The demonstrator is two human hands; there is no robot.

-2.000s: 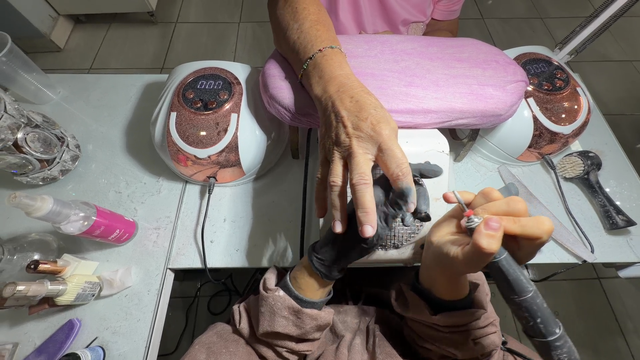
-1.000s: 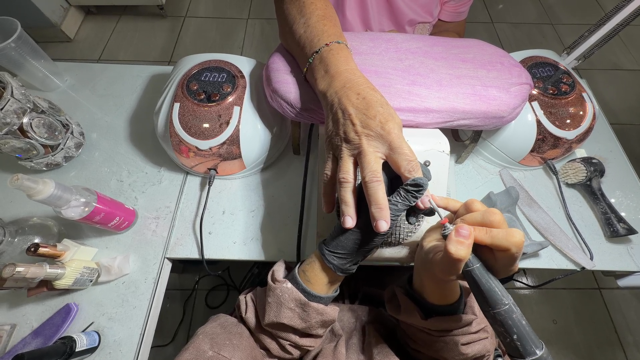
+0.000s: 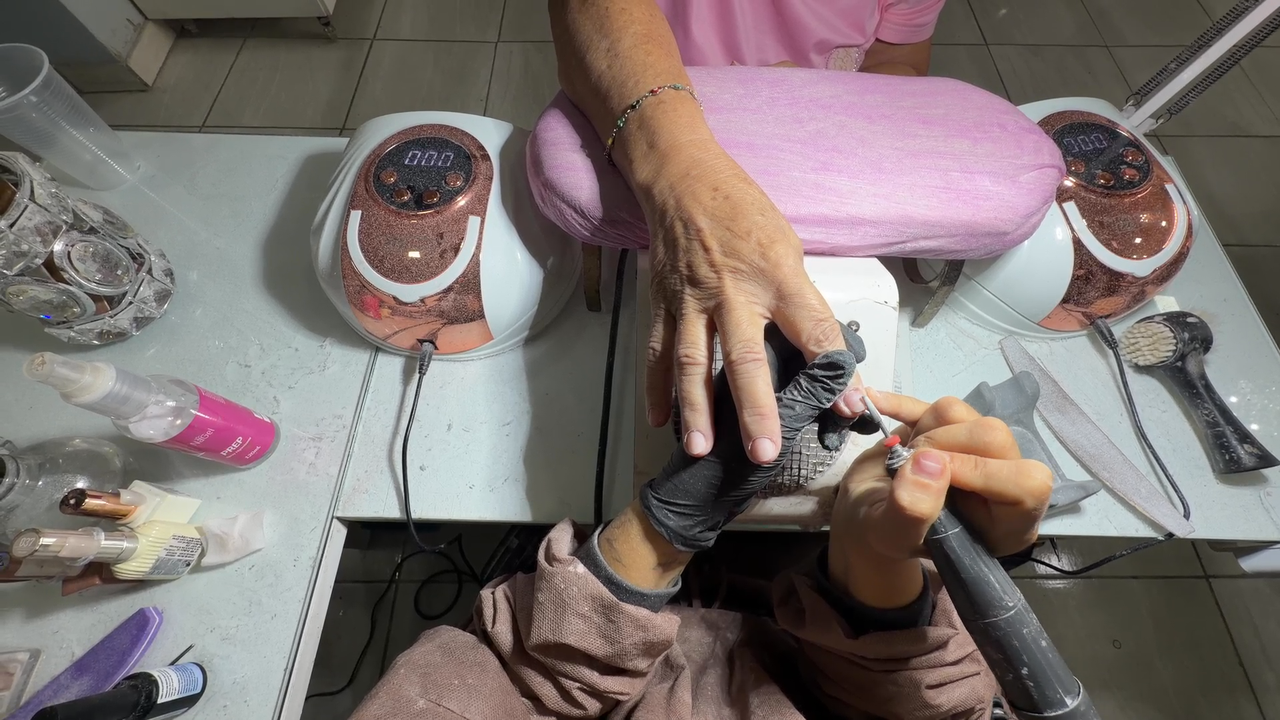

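Observation:
My left hand point(image 3: 745, 440), in a black glove, holds a finger of the other person's hand point(image 3: 725, 240), which lies palm down over it with a beaded bracelet at the wrist. My bare right hand point(image 3: 925, 480) grips an electric nail drill point(image 3: 1000, 610) like a pen. The drill's thin bit point(image 3: 877, 415), with a red band, is at the nail of the held finger; whether it touches cannot be told. Beneath the hands is a white dust collector point(image 3: 870, 290) with a metal grille point(image 3: 800, 465), partly hidden.
Behind lies a pink padded armrest point(image 3: 800, 165), between two nail lamps point(image 3: 430, 240) point(image 3: 1110, 220). At right are a grey nail file point(image 3: 1090, 430), a grey rest point(image 3: 1020, 420) and a dust brush point(image 3: 1190, 380). At left stand a spray bottle point(image 3: 190, 415), polish bottles point(image 3: 165, 550) and a glass holder point(image 3: 90, 260).
My right hand has moved left with the drill, bringing the bit to the held finger's nail. My left hand now holds that finger more to the side.

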